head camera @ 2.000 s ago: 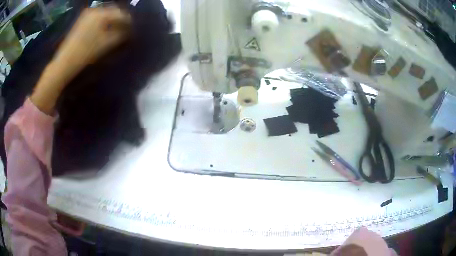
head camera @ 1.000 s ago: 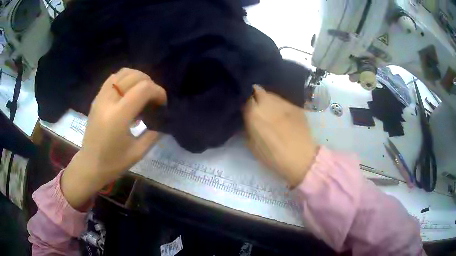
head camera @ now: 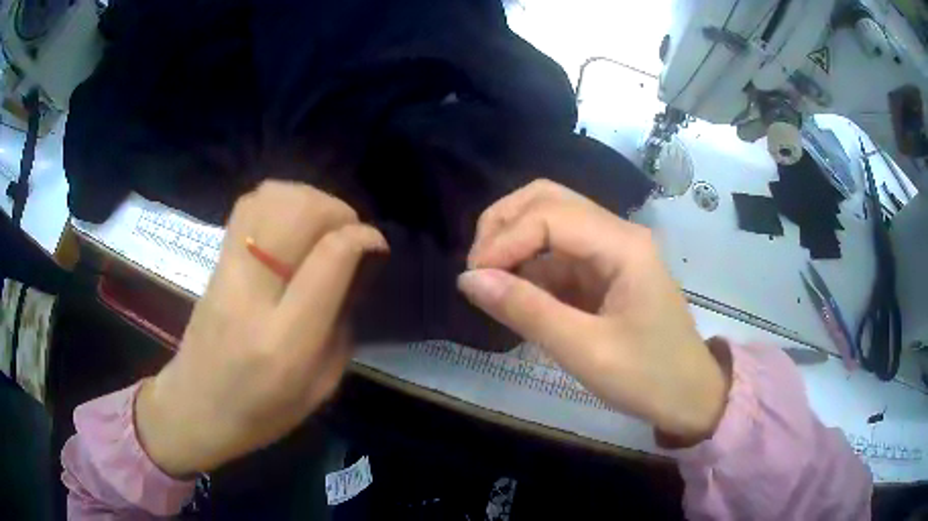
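A large black garment [head camera: 407, 122] lies bunched over the left and middle of the white table, reaching its front edge. My left hand [head camera: 285, 315] is over the garment's front part, fingers curled and a thin orange-red strip across one finger; its grip is hidden. My right hand [head camera: 600, 305] is to the right, thumb and index tips close together in front of the cloth; whether they pinch cloth or thread cannot be told. The needle and presser foot area [head camera: 663, 137] is right of the garment, with no hand at it.
The sewing machine head [head camera: 743, 61] is upper right. Black fabric patches [head camera: 809, 204], pointed snips [head camera: 829, 310] and black-handled shears [head camera: 880, 326] lie on the right. A printed ruler [head camera: 549, 382] runs along the table's front edge. A white printed label [head camera: 349, 480] shows below the edge.
The view has swung from the machine toward the garment. Since a second ago, my right hand has turned, its thumb and index tips now showing. The garment's front part is spread flatter and lower.
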